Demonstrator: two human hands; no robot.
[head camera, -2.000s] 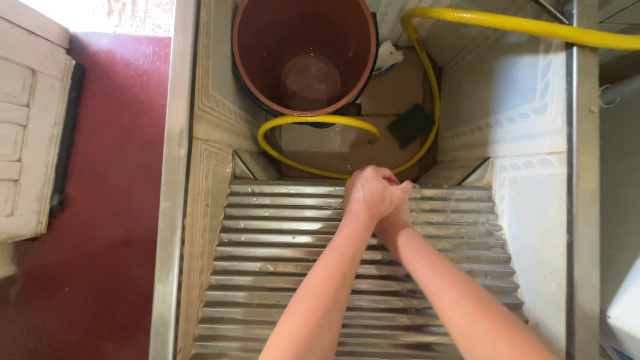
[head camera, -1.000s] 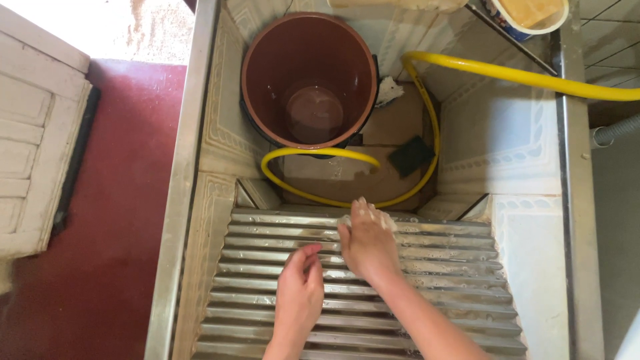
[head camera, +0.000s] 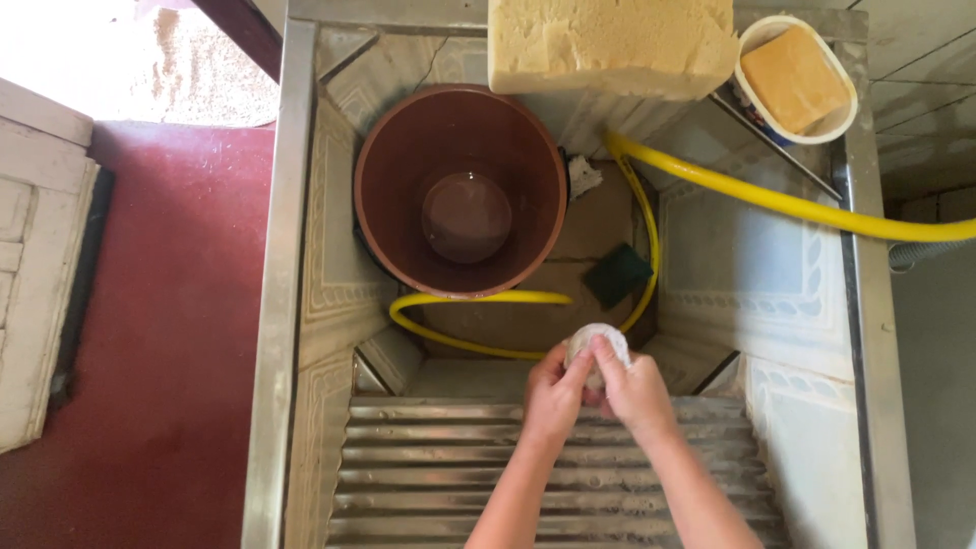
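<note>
Both my hands hold a small white wet cloth (head camera: 597, 341) between them, thumbs on top, over the far edge of the ribbed metal washboard (head camera: 435, 478). My left hand (head camera: 554, 393) grips its left side and my right hand (head camera: 635, 389) its right side; the fingers beneath are mostly hidden. Beyond them, a brown plastic bucket (head camera: 457, 122) with a little liquid at its bottom stands in the tiled sink. A yellow hose (head camera: 732, 187) loops around in front of it. A dark green scouring pad (head camera: 618, 275) lies on the sink floor, right of the bucket.
A large yellowish foam block (head camera: 610, 46) is at the sink's far edge. At the far right corner sits a plastic tub (head camera: 842, 126) holding an orange-yellow bar (head camera: 797, 80). A whitish scrap (head camera: 585, 177) lies beside the bucket. The metal rim (head camera: 274, 305) borders the red floor (head camera: 175, 320).
My hands were apart over the washboard one second ago and are now together on the white cloth, farther forward. The view has shifted, showing more of the sink's far edge.
</note>
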